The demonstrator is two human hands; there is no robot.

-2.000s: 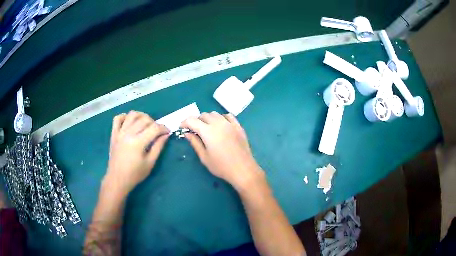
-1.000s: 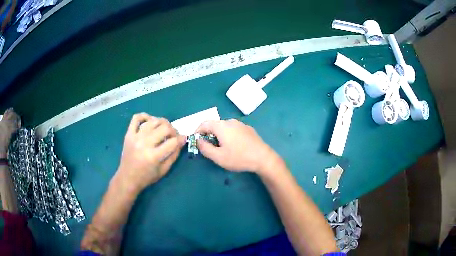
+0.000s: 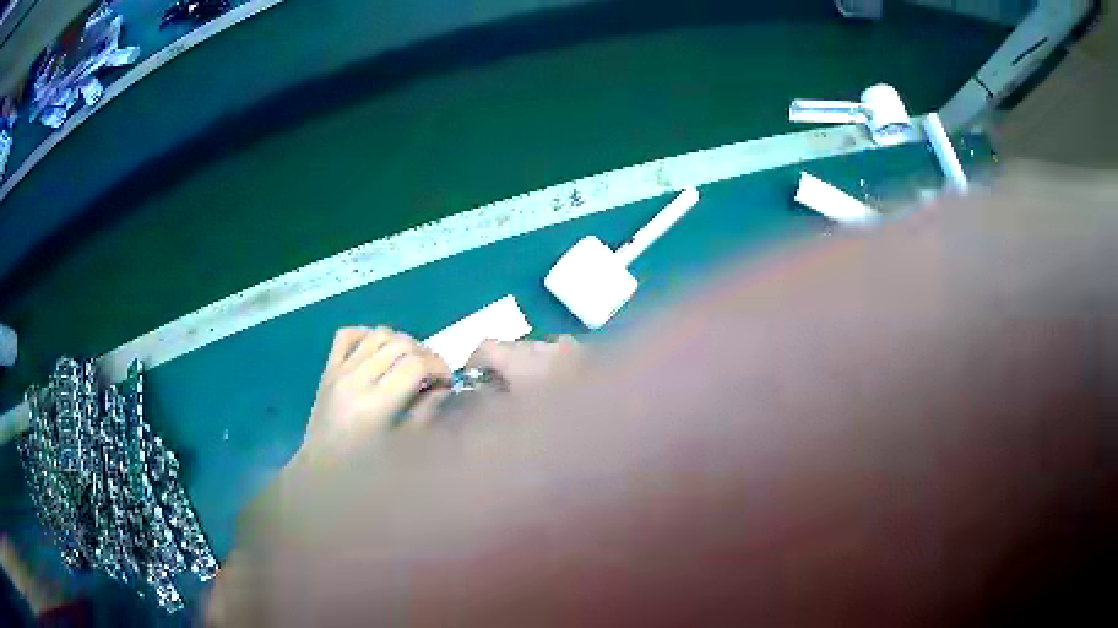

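My left hand [image 3: 378, 378] is closed around something small, with its fingertips at a small circuit board [image 3: 466, 382]. My right hand [image 3: 530, 358] shows only in part; its fingertips meet the board from the right, and the rest is hidden by a large blurred shape very close to the camera. A flat white handle shell [image 3: 478, 331] lies just behind the fingertips. A white fan housing [image 3: 591, 282] lies face down beyond it, its handle pointing up and right.
A pile of board strips [image 3: 110, 478] lies at left. A pale metal edge strip [image 3: 368, 260] borders the dark green belt. More white fan bodies [image 3: 885, 113] show at upper right. The blurred shape covers the lower right. Part of a person shows at the lower left edge.
The large blurred shape has come in, covering my right forearm and much of the bench. My hands stay together at the board. The other person's hand has left the top of the strip pile.
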